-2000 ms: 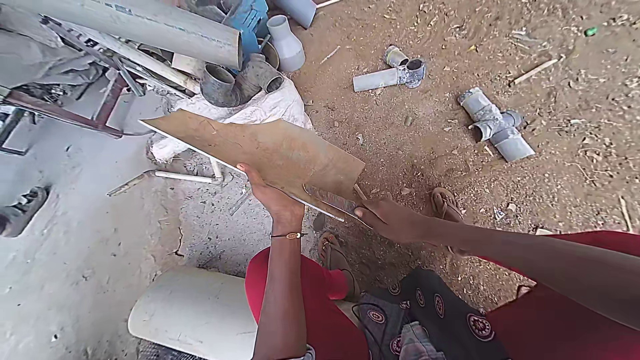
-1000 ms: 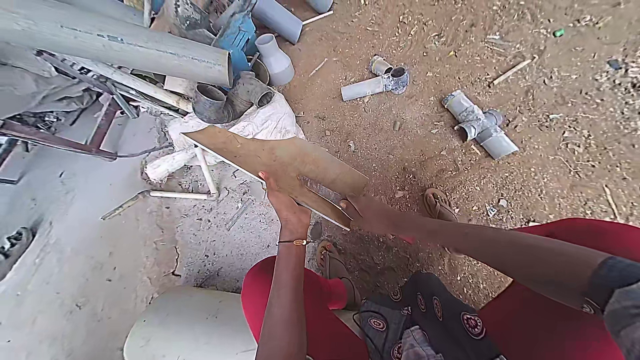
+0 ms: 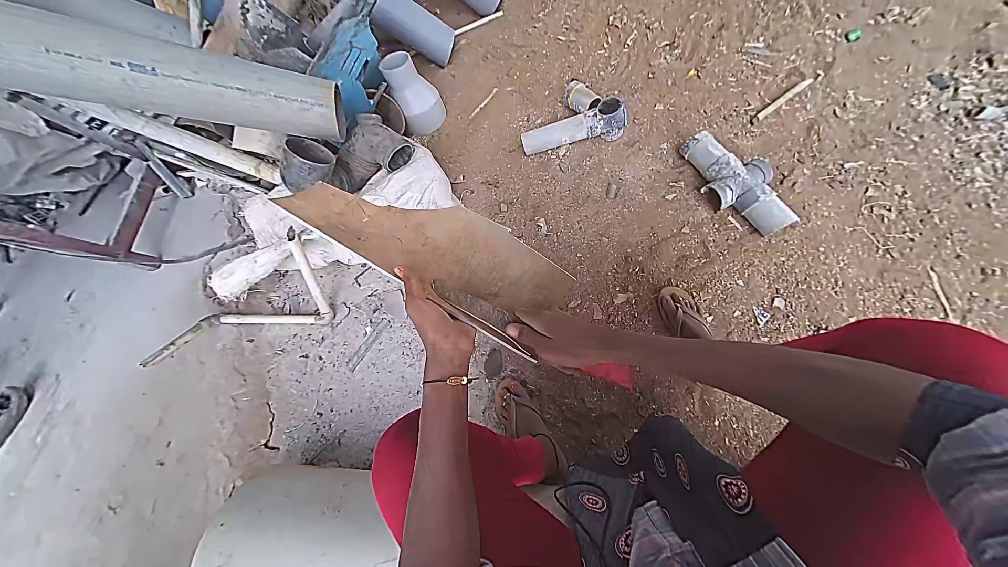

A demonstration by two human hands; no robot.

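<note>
A thin brown sheet (image 3: 441,240) with a pale edge and irregular outline is held up in front of my knees. My left hand (image 3: 437,319) grips its lower edge near the middle, the wrist wearing a thin bracelet. At the near corner, my right hand (image 3: 555,339) is closed around something slim that lies along the sheet's slit or edge; a red piece (image 3: 610,374) shows below that hand. The fingers partly hide what it holds, so I cannot tell which tool or part it is.
Grey plastic pipe joints (image 3: 571,130) and a cross-shaped pipe fitting (image 3: 740,183) lie on the dirt. A large grey pipe (image 3: 173,79), dark pipe elbows (image 3: 370,150) and a white sack (image 3: 413,185) are piled at upper left. Bent thin pipe (image 3: 272,319) rests on the concrete.
Since the earliest frame, the narrow gap along the sheet near my right hand has changed in shape. My left hand keeps hold of the sheet. The view has shifted slightly.
</note>
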